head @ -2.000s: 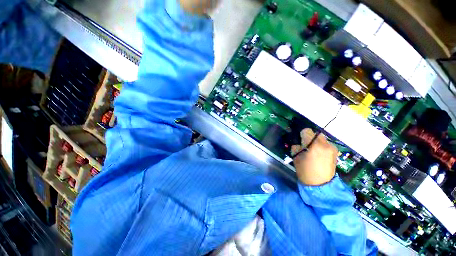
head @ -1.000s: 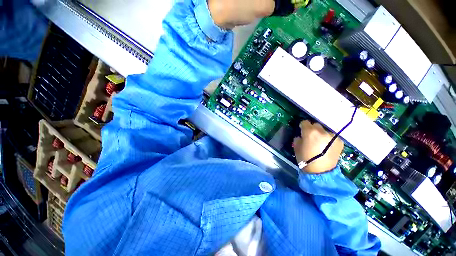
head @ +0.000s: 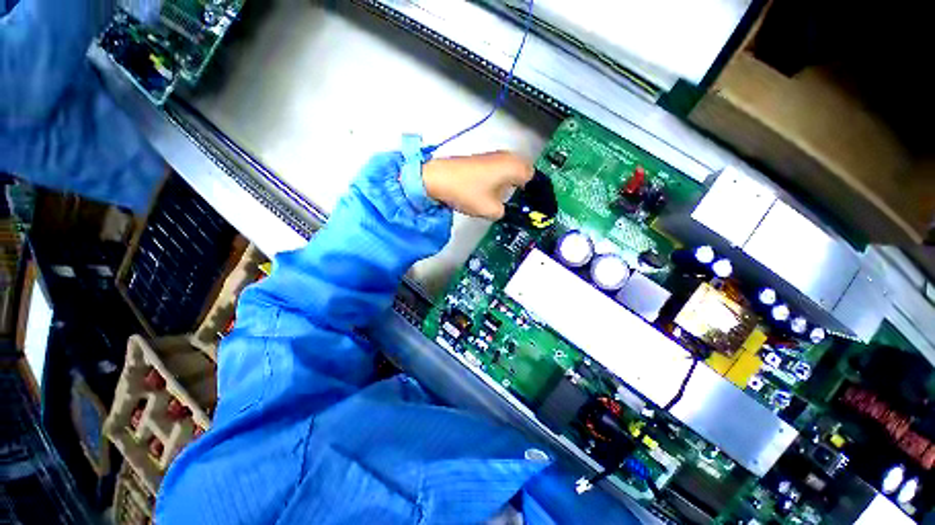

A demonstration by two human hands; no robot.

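Note:
A large green circuit board (head: 543,357) lies on the conveyor. My left hand (head: 478,185) is at its upper left corner, fingertips closed on a dark component (head: 535,201) with a yellow part. The fingers and the dark part hide whether it touches the board. A dark coil (head: 603,418) with reddish wire sits near the board's lower edge, with a white connector (head: 584,484) beside it. A long white heatsink (head: 605,326), two round capacitors (head: 593,260) and a yellow-taped transformer (head: 716,316) stand on the board. My right hand is not in view.
Metal conveyor rails (head: 246,164) run diagonally. Another board (head: 169,46) lies at the upper left by a person's blue sleeve (head: 62,113). A tan tray (head: 154,405) holds red coils at the lower left. A brown box (head: 820,144) is at the upper right.
My left hand has come down from the top edge with the dark component, onto the board's corner. My right hand has left the coil area and the view. The black lead has shifted off the heatsink.

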